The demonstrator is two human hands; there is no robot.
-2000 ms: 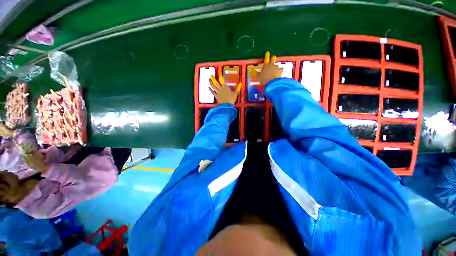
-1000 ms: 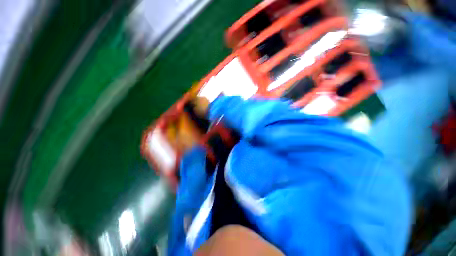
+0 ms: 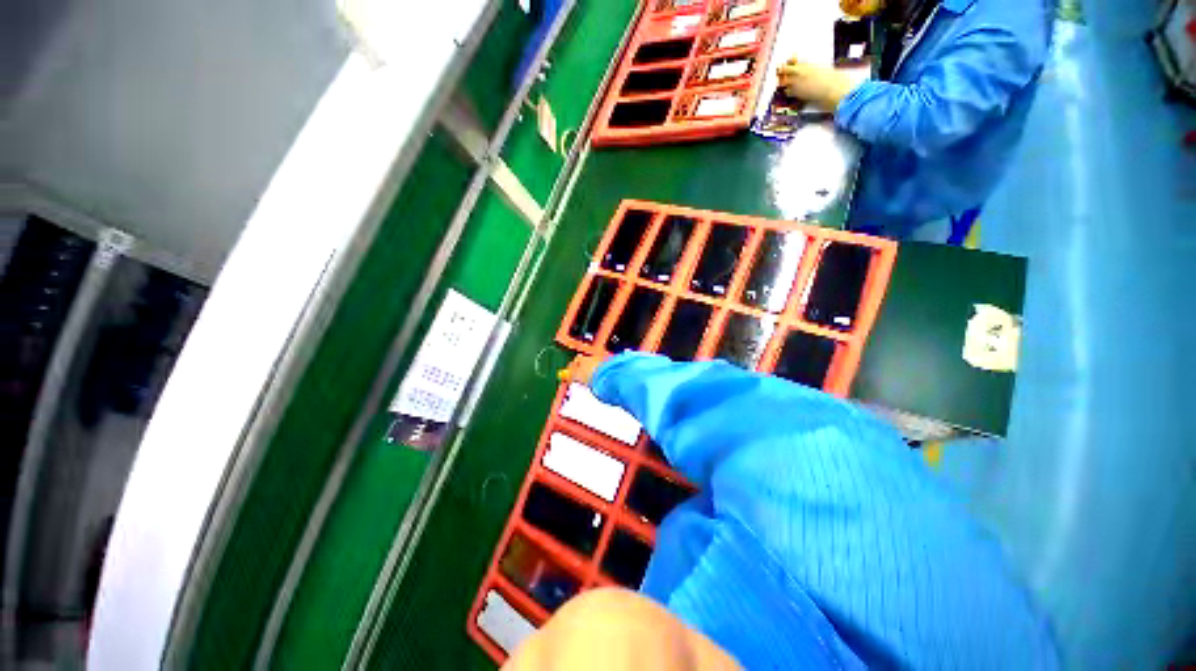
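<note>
The near orange-red phone tray (image 3: 480, 600) lies slanted on the green bench. Its far row holds two white-lit phones (image 3: 584, 465) at the upper end, a black-screened phone (image 3: 564, 515), a dim brownish screen (image 3: 535, 572) and another white one (image 3: 504, 619). Black phones (image 3: 627, 558) show in its near row, partly behind my sleeve. My right hand (image 3: 581, 371) is at the tray's upper far corner, with a yellow finger cot showing; the sleeve hides most of it, so its grip cannot be told. My left hand is not in view.
A second orange-red tray (image 3: 750, 226) of black phones adjoins the near tray's upper end. Another tray (image 3: 676, 133) lies farther up the bench, beside a person in a blue smock (image 3: 964, 98). A printed sheet (image 3: 449, 357) is on the far ledge. A green board (image 3: 947, 295) juts out at right.
The view has turned towards the neighbour in blue. My left hand has left the view, and my right hand is now at the tray corner. The middle far-row phone, coloured two seconds ago, is now black.
</note>
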